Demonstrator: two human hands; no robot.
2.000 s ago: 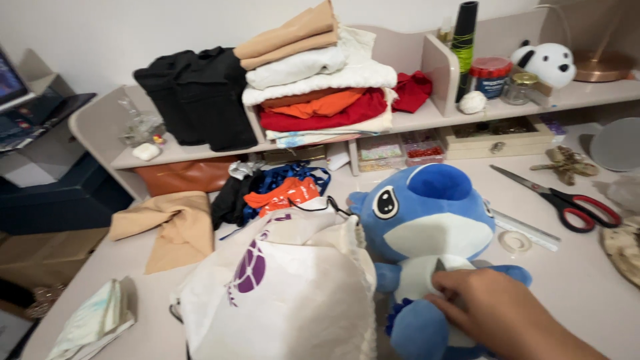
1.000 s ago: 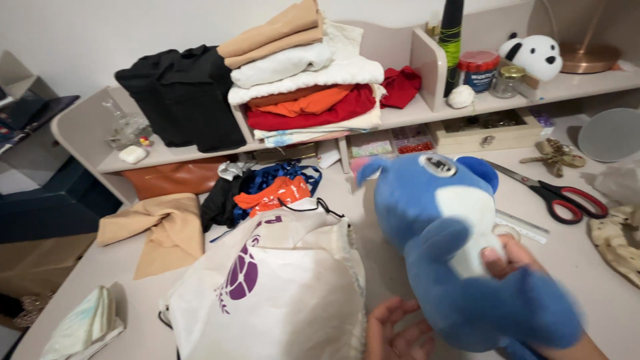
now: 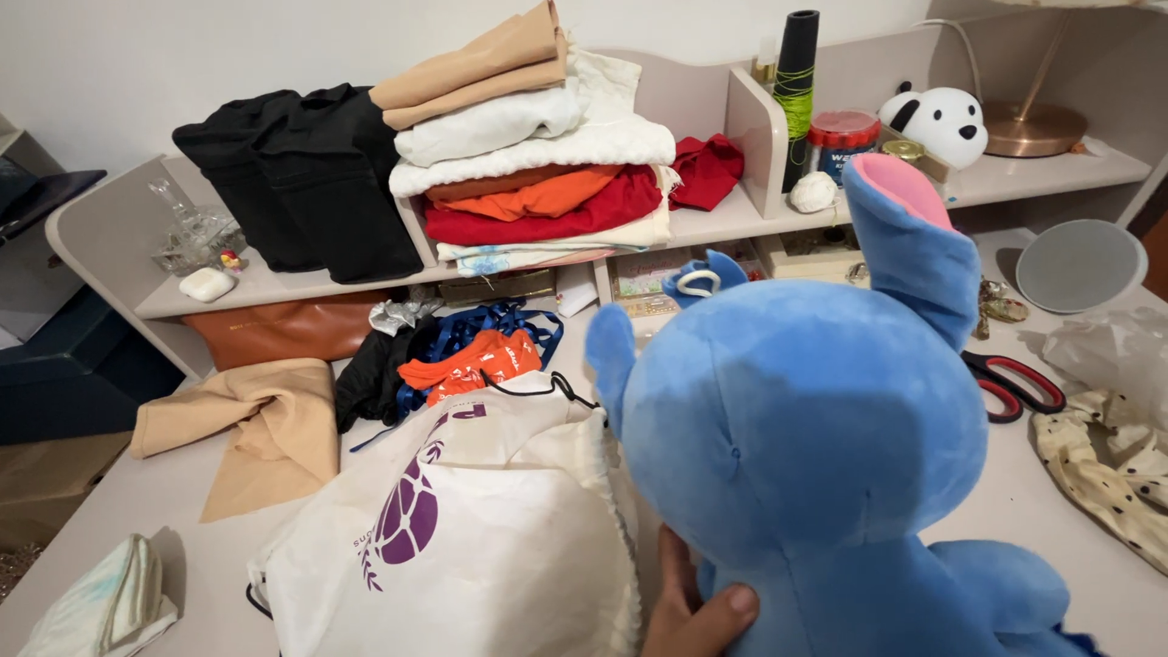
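A blue plush toy (image 3: 803, 420) with a pink-lined ear fills the right of the head view, its back turned to me. My left hand (image 3: 698, 598) grips its lower left side, thumb on the blue fabric. My right hand is not in sight; the toy may be hiding it. Just left of the toy, a white drawstring bag (image 3: 456, 538) with a purple print lies on the desk.
A beige cloth (image 3: 265, 420) and a folded pale cloth (image 3: 109, 602) lie at left. Red-handled scissors (image 3: 1013, 388) and a dotted scrunchie (image 3: 1095, 474) are at right. Behind, the shelf (image 3: 356, 278) carries black fabric (image 3: 301, 182), stacked cloths (image 3: 538, 137) and a copper lamp base (image 3: 1031, 128).
The plush toy has been lifted and turned from face toward me to back toward me. My left hand has come onto its side. My right hand, earlier on its belly, has gone out of sight.
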